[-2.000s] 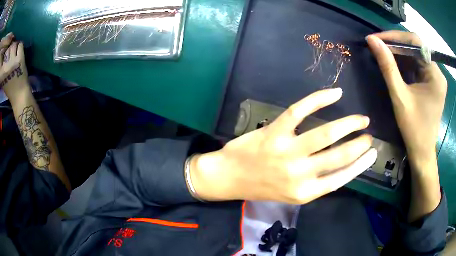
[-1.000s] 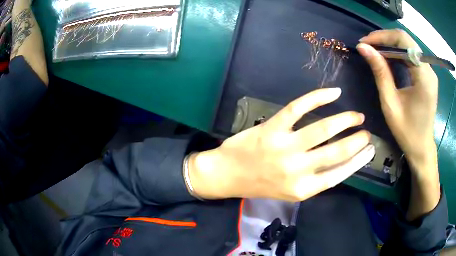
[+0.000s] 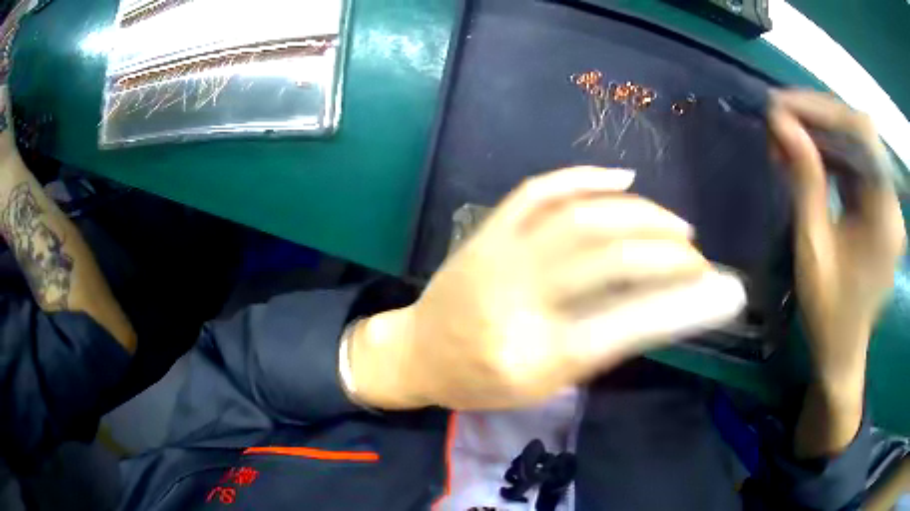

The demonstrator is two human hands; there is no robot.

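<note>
Copper coils [image 3: 624, 94] lie clustered on the black work tray [image 3: 519, 110], fine leads trailing toward me. One coil [image 3: 683, 105] sits apart, right of the cluster. My right hand [image 3: 833, 180], blurred, is shut on the tweezers [image 3: 743, 104]; their dark tip is near that coil, with no visible contact. My left hand [image 3: 539, 289], partly blurred, lies palm down over the fixture bar [image 3: 467, 218] and hides most of it. A white finger cot covers its nearest finger. The thumb is hidden, so I cannot tell whether it grips the bar.
A clear coil storage box [image 3: 225, 75] stands on the green bench [image 3: 289, 190], left of the tray. A spare fixture bar [image 3: 738, 12] lies beyond the tray beside the white stripe [image 3: 833, 55]. Another person's tattooed forearm [image 3: 40, 240] is at the left edge.
The view has shifted. One coil now lies separate from the cluster. The right hand and tweezers have moved rightward from the cluster. The left hand's fingers have drawn closer together. The neighbour's arm has moved.
</note>
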